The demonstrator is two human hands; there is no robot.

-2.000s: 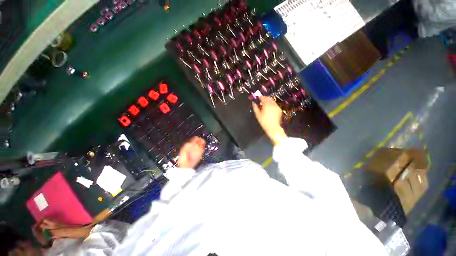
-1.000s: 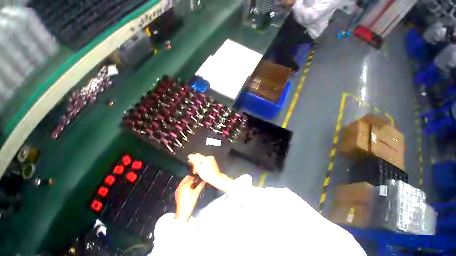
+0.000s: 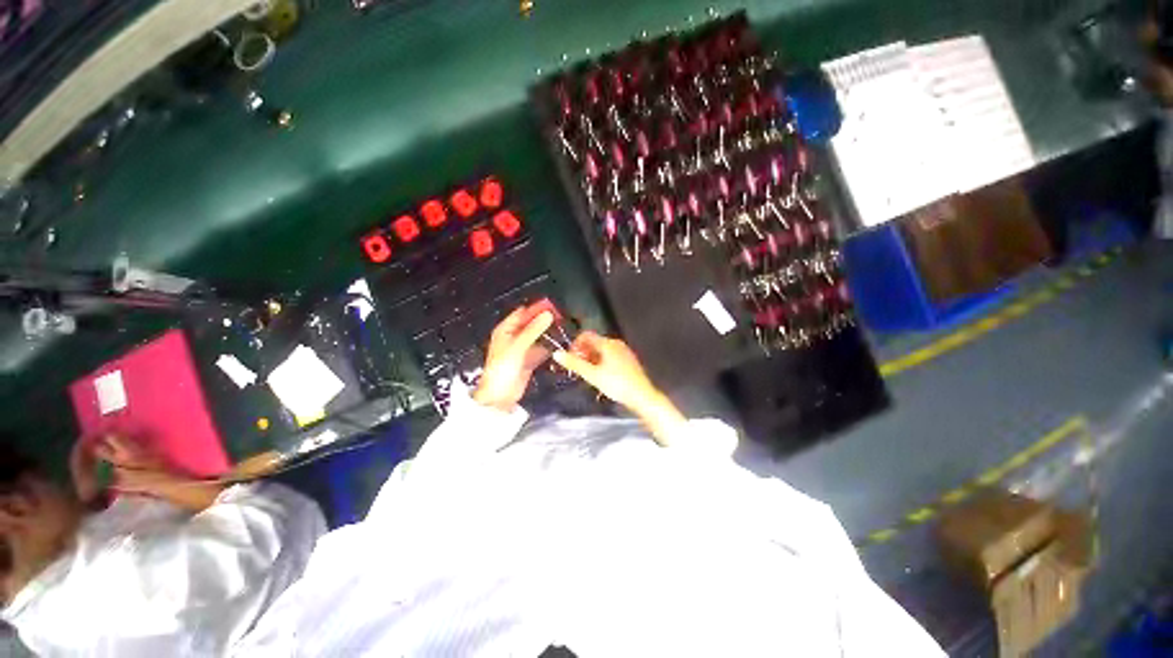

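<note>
My left hand (image 3: 511, 356) holds a small red unit (image 3: 545, 310) between its fingers, above the near right part of the black blister tray (image 3: 444, 298). My right hand (image 3: 610, 365) is beside it, with its fingertips at thin silvery leads (image 3: 557, 339) that stick out from the red unit. Several red units (image 3: 435, 212) sit in the tray's far pockets. To the right, a dark carrier tray (image 3: 647, 309) bears dense rows of pink wired subassemblies (image 3: 701, 167) with silvery leads. A white paper slip (image 3: 714, 311) lies on its bare part.
A blue parts bin (image 3: 812, 106) and white sheets (image 3: 920, 122) are at the back right. A brown box (image 3: 978, 242) in a blue crate (image 3: 888, 282) is beside the bench. At the left, a person's hands (image 3: 135, 465) are at a pink folder (image 3: 152, 406).
My hands came together from apart, and are now over the blister tray. A red unit with leads now shows in them. The view swung right and back again.
</note>
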